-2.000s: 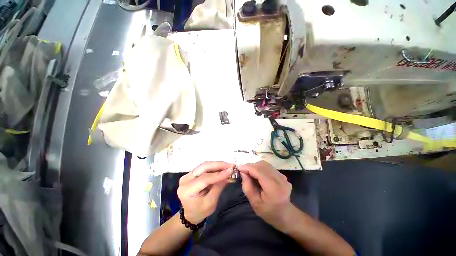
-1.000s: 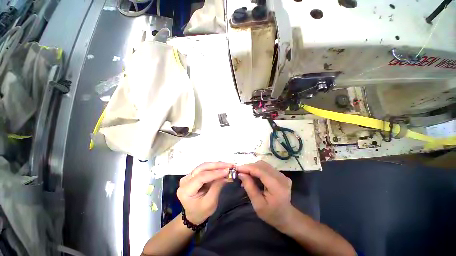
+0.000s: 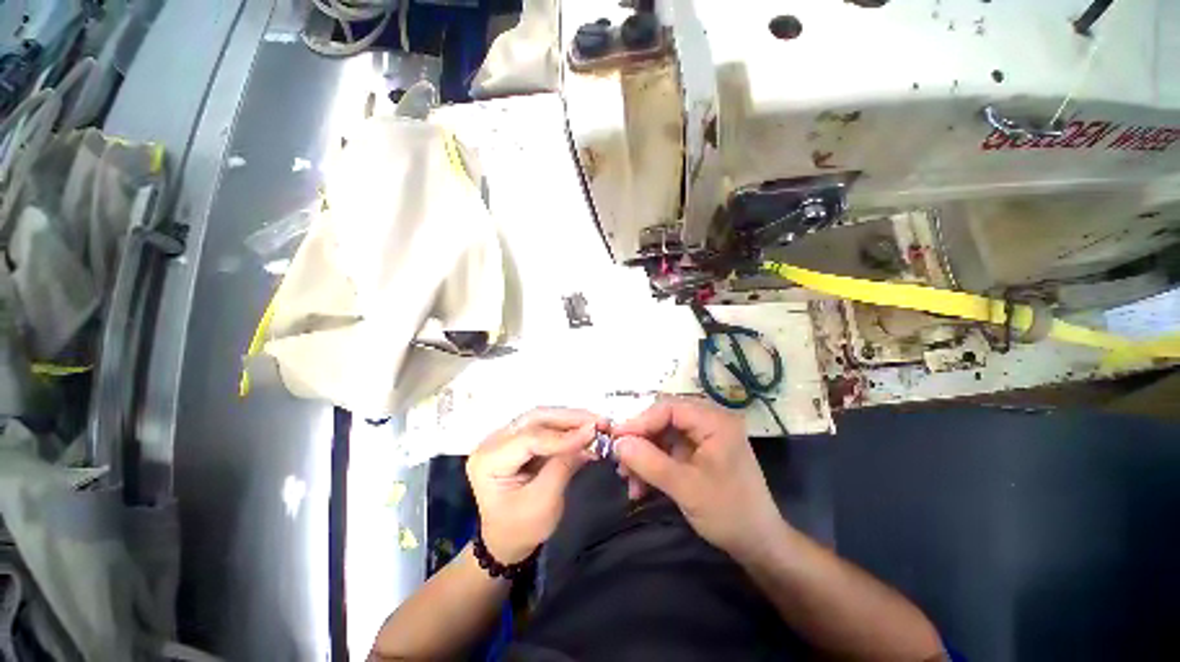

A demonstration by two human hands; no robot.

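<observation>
A small shiny metal piece, which looks like a bobbin or its case (image 3: 600, 445), is held between both hands' fingertips in front of the table's near edge. My left hand (image 3: 528, 476) wears a dark bead bracelet and pinches it from the left. My right hand (image 3: 692, 472) pinches it from the right. The fingers hide part of it. The sewing machine (image 3: 893, 123) stands at the upper right. Yellow binding tape (image 3: 893, 298) runs to its needle area. Dark-handled snips (image 3: 740, 366) lie beside the needle area.
A cream canvas bag (image 3: 388, 259) with yellow edging lies on the table's left side. A small dark metal part (image 3: 577, 310) lies on the white table (image 3: 544, 375). A metal worktop (image 3: 252, 453) is at left, with grey-beige bags (image 3: 71, 259) beyond it.
Both hands still hold the small metal piece. The right thumb and fingers have shifted around it, with a fingertip now lower. The view has shifted slightly, showing more of the machine's lettering.
</observation>
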